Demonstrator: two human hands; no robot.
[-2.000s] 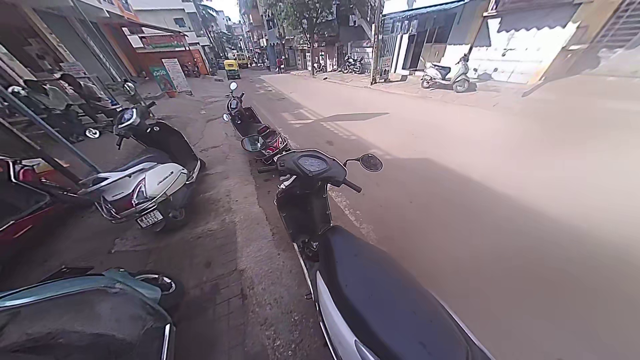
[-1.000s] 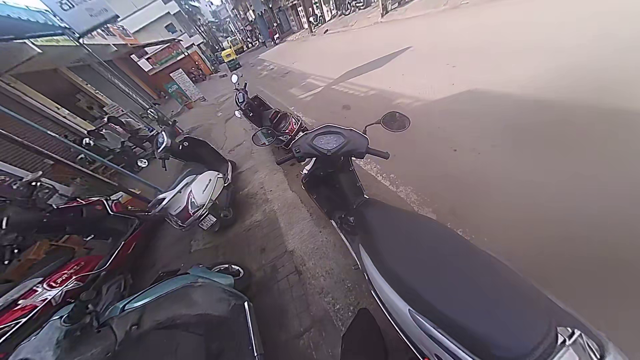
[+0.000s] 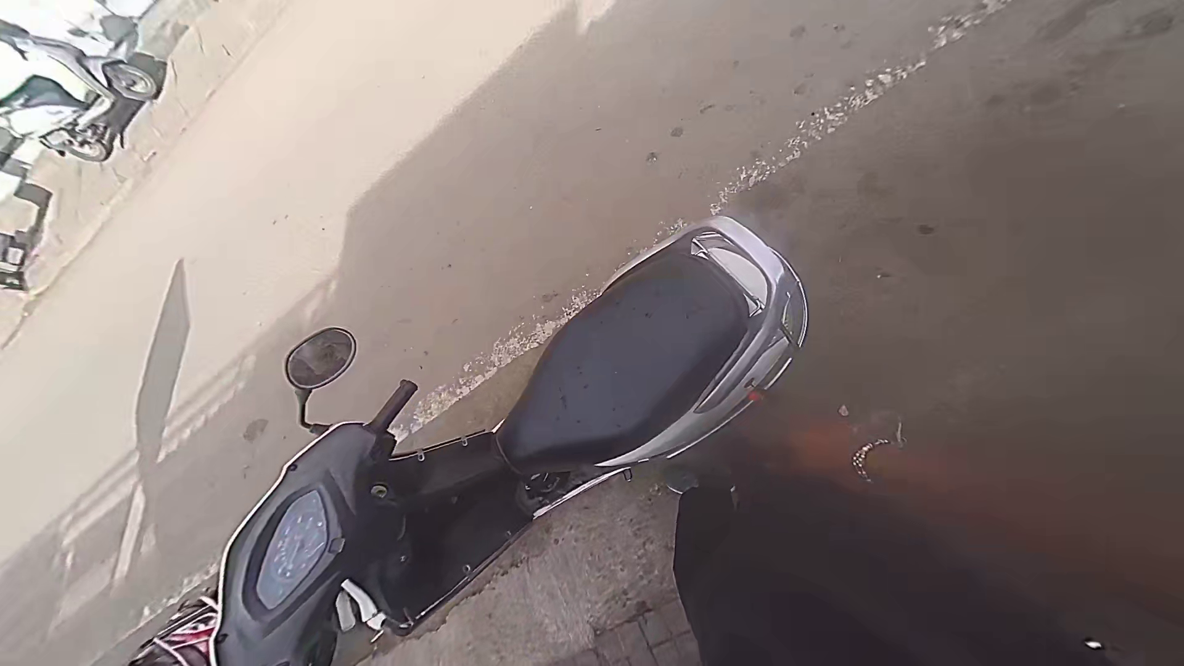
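Observation:
Neither my left hand nor my right hand shows in the head view. A parked scooter with a black seat (image 3: 629, 370) and silver side panels stands diagonally across the middle. Its dark handlebar cover holds an instrument dial (image 3: 294, 548) at the lower left. A round mirror (image 3: 320, 359) rises beside the black handgrip (image 3: 395, 405). Below the dial is a pale brake lever (image 3: 363, 606). The silver grab rail (image 3: 731, 264) is at the seat's rear end. A dark, blurred shape (image 3: 832, 573), perhaps clothing, fills the lower right and hides the ground there.
A broken white line (image 3: 518, 344) runs along the road beside the scooter. Part of a red and dark vehicle (image 3: 185, 636) shows at the lower left corner. Across the road, another two-wheeler (image 3: 88, 102) is parked at the upper left. Paving blocks (image 3: 647, 634) lie at the bottom.
The view has turned strongly to the right and tilted down, bringing the scooter's whole seat and rear into sight. The scooters and shopfronts on the left have left the view.

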